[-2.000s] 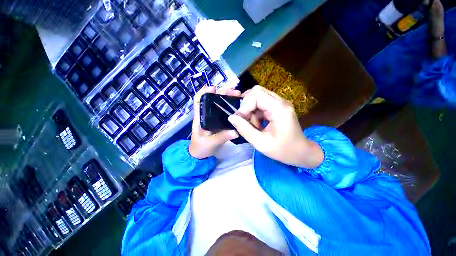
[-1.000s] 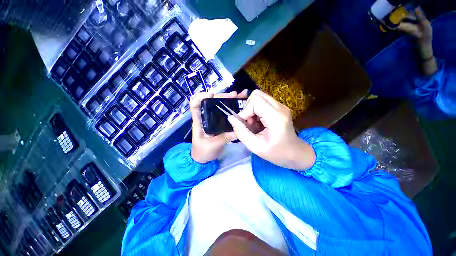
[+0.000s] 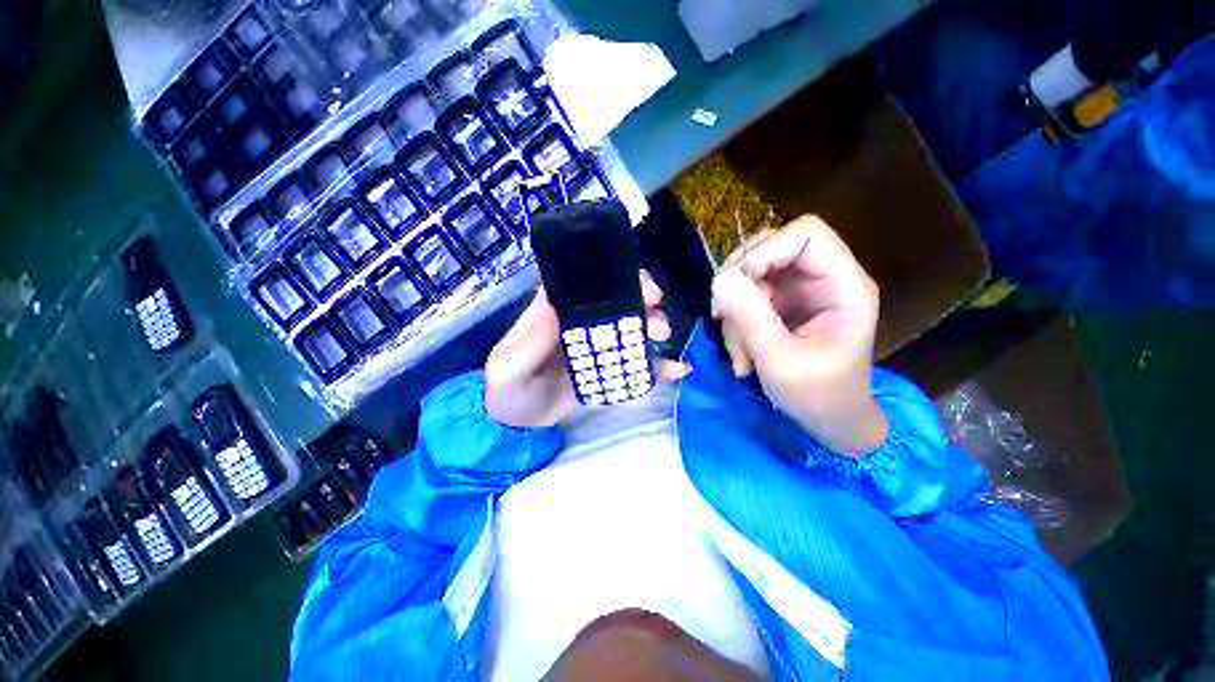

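A black keypad phone [image 3: 594, 300] stands upright in my left hand [image 3: 529, 365], dark screen at the top and white keys below, facing me. My left fingers and thumb grip its sides near the keys. My right hand [image 3: 808, 315] is to the right of the phone, apart from it, with thumb and fingers pinched on thin tweezers [image 3: 741, 240] whose tips point up and away. Behind the phone, the blister tray [image 3: 249, 301] holds rows of black window frames with pale centres.
White paper [image 3: 606, 83] lies at the tray's upper right corner. A brown carton [image 3: 873, 173] holds yellow strips; a carton at right [image 3: 1053, 429] holds crumpled clear film. Phone trays [image 3: 287, 469] are at left. A neighbour's blue sleeve [image 3: 1133, 167] shows at right.
The phone has turned from sideways to upright, showing its keys. My right hand with the tweezers has moved right, away from the screen. The neighbour's hand has left view.
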